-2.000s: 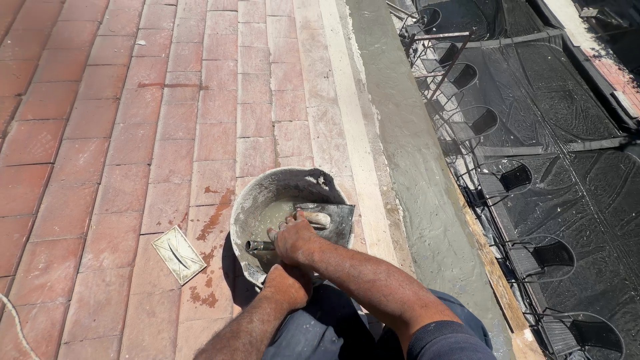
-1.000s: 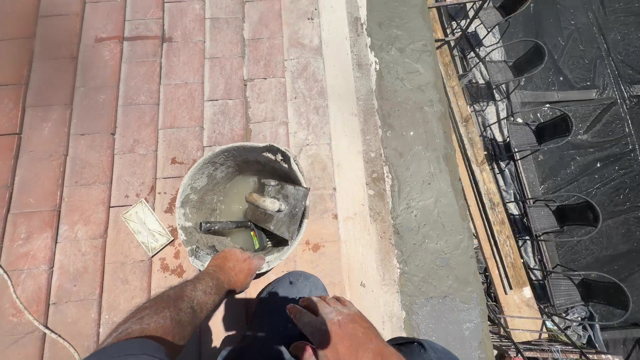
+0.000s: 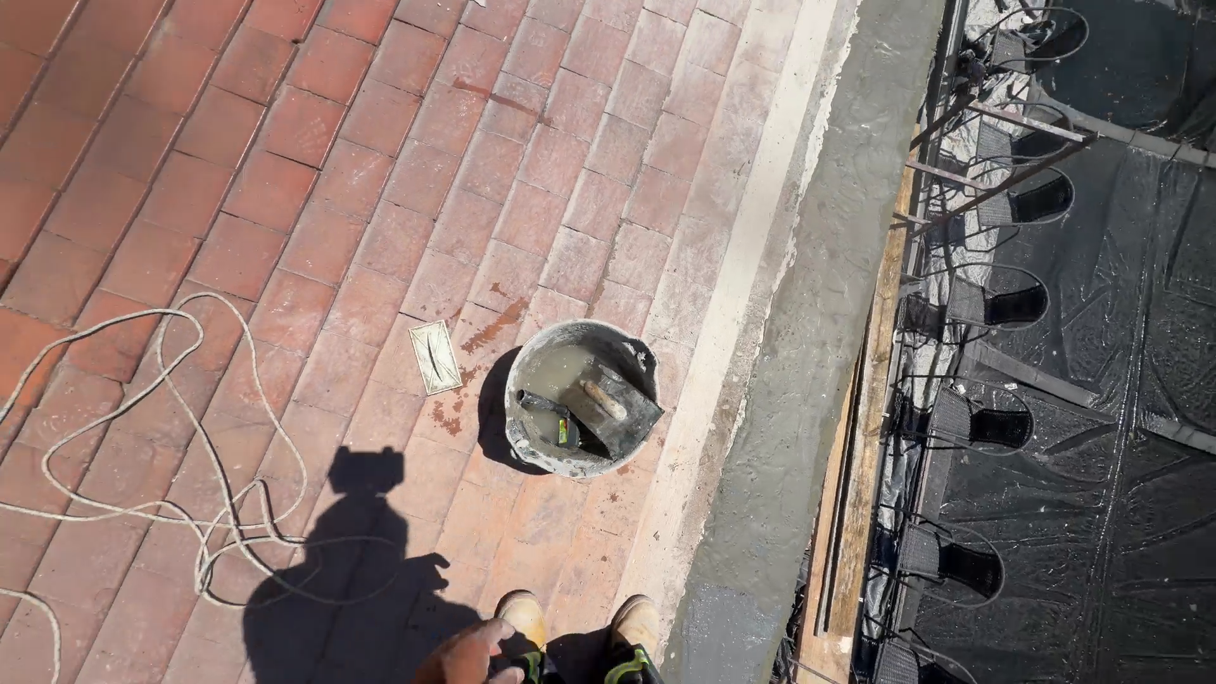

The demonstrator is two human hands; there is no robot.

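Observation:
My left hand (image 3: 467, 654) shows at the bottom edge, left of my boots, with its fingers apart and nothing seen in it. My right hand is out of view. Beyond the boots stands a mortar-stained bucket (image 3: 525, 365) with murky water inside. A plastering trowel (image 3: 622, 425) leans in it, its worn handle upward and its blade over the right rim. Beside the trowel lies a tool with a black handle (image 3: 543, 403) and a green-yellow mark, its head partly hidden. A pale rectangular piece with a dark diagonal mark (image 3: 436, 358) lies on the tiles left of the bucket.
Red roof-like tiles (image 3: 313, 161) spread leftward, with a tangled rope (image 3: 204, 446) on them. A strip of wet grey mortar (image 3: 807, 380) runs along the right edge, bordered by wooden planks (image 3: 860, 446). Past them, seemingly lower, are chairs (image 3: 1002, 427) and dark sheeting (image 3: 1054, 532).
My left hand has left the bucket's near rim, and my right hand has gone out of view. Earlier, a hand was on the trowel's handle. The view has widened, now showing my boots.

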